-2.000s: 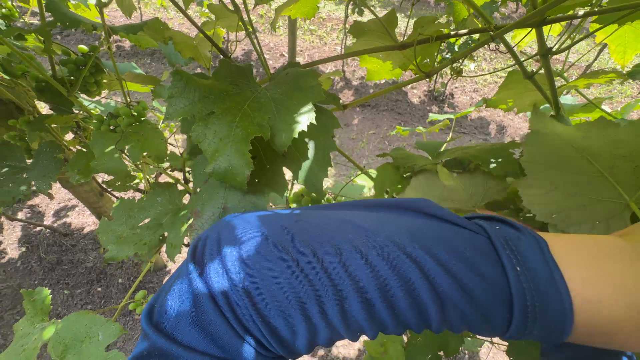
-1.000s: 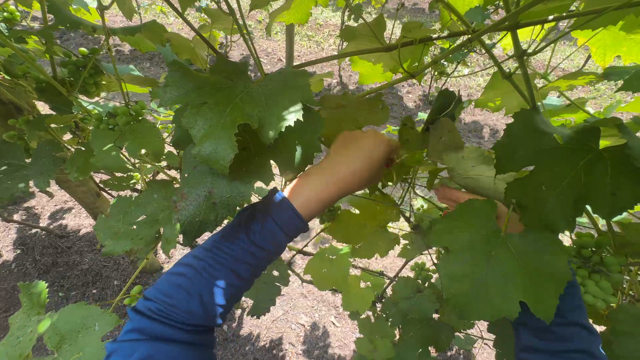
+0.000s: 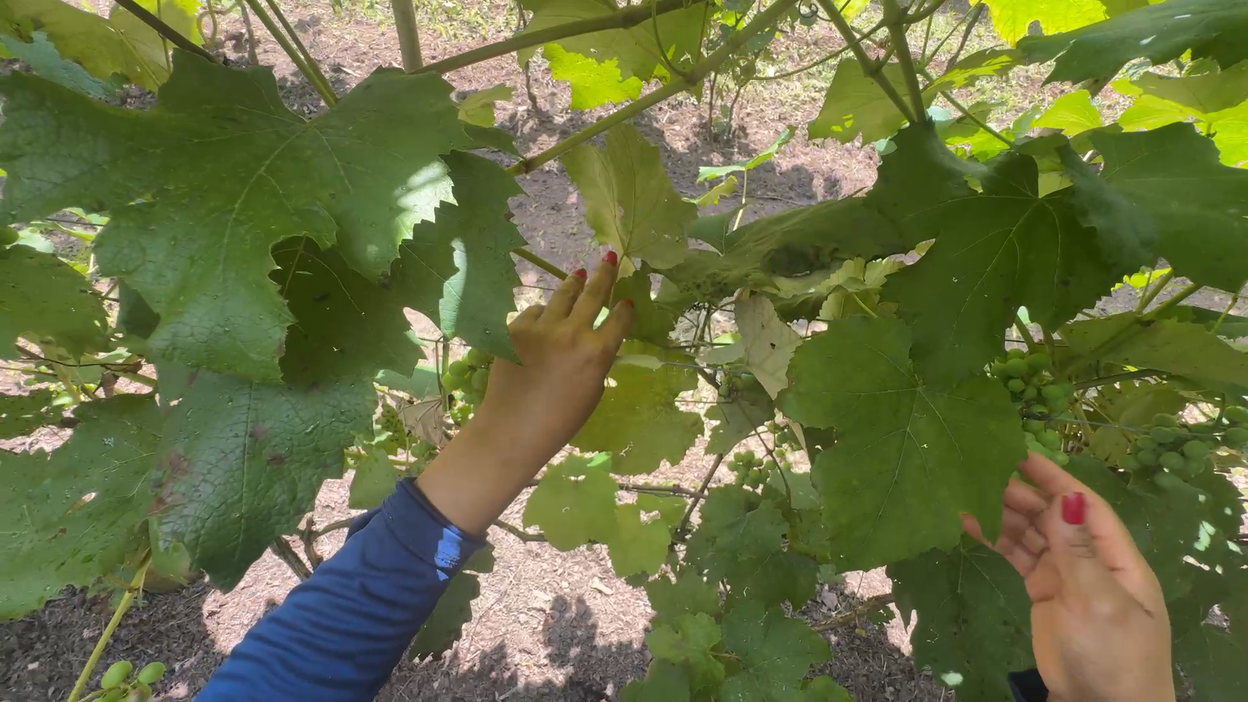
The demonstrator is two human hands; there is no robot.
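My left hand [image 3: 565, 346], in a blue sleeve, reaches up among the vine leaves at centre. Its fingertips touch or lie just by the base of a pale grape leaf [image 3: 632, 195]; whether they pinch its stalk I cannot tell. At the lower right my right hand [image 3: 1082, 565] is raised with the palm partly turned up, fingers apart and nothing seen in it. A large green grape leaf [image 3: 912, 439] hangs beside its fingers. Above that hand hang green grapes [image 3: 1035, 385], and another bunch [image 3: 470, 375] shows partly behind my left wrist.
Woody vine canes [image 3: 653, 93] cross the upper part of the view. Broad grape leaves [image 3: 253, 195] crowd the left side. More green grapes [image 3: 1175, 444] hang at the right edge. Bare soil with dry litter [image 3: 546, 624] shows below and behind the vines.
The blue-sleeved left arm, stretched across the lower view at first, now reaches up into the leaves. The right hand, partly behind leaves a second ago, now shows plainly lower at the right.
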